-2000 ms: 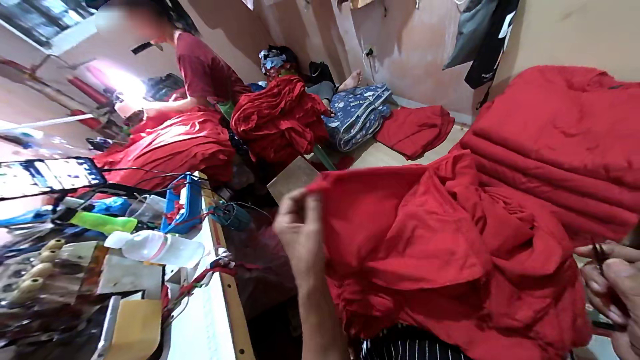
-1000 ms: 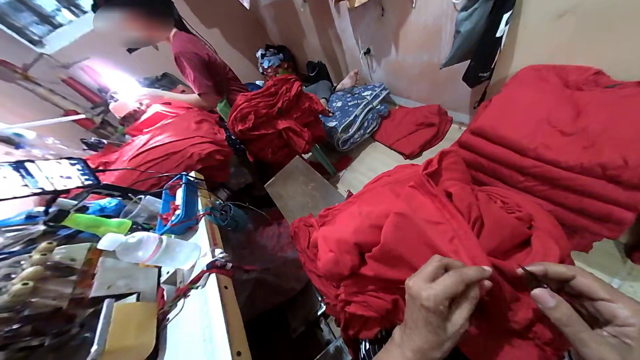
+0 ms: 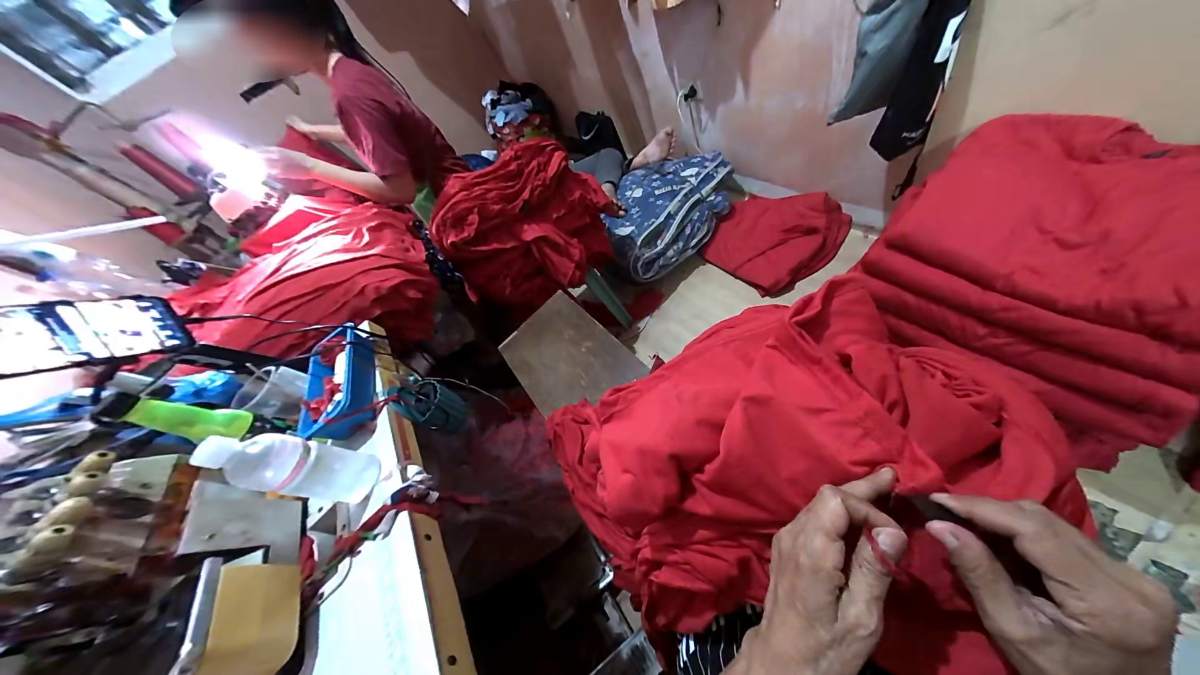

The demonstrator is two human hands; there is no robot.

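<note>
A heap of red fabric (image 3: 731,431) lies in front of me, over a lap in black-and-white striped cloth. My left hand (image 3: 830,562) pinches a bit of the red fabric between thumb and fingers at the heap's near right part. Close beside it, my right hand (image 3: 1059,581) holds a small dark tool, its tip at the same spot; the hand hides most of it, so its kind cannot be told. A stack of folded red garments (image 3: 1059,253) stands just beyond on the right.
At left, a sewing machine table (image 3: 375,600) holds a plastic bottle (image 3: 291,467), a blue tray (image 3: 342,384) and a phone (image 3: 94,333). A co-worker (image 3: 384,122) sits behind red cloth (image 3: 319,272). A patterned blue bundle (image 3: 666,211) and folded red cloth (image 3: 783,239) lie on the floor.
My left hand has moved right from the fabric's raised left edge to its near right part, beside my right hand. The lifted fabric has come down onto the heap.
</note>
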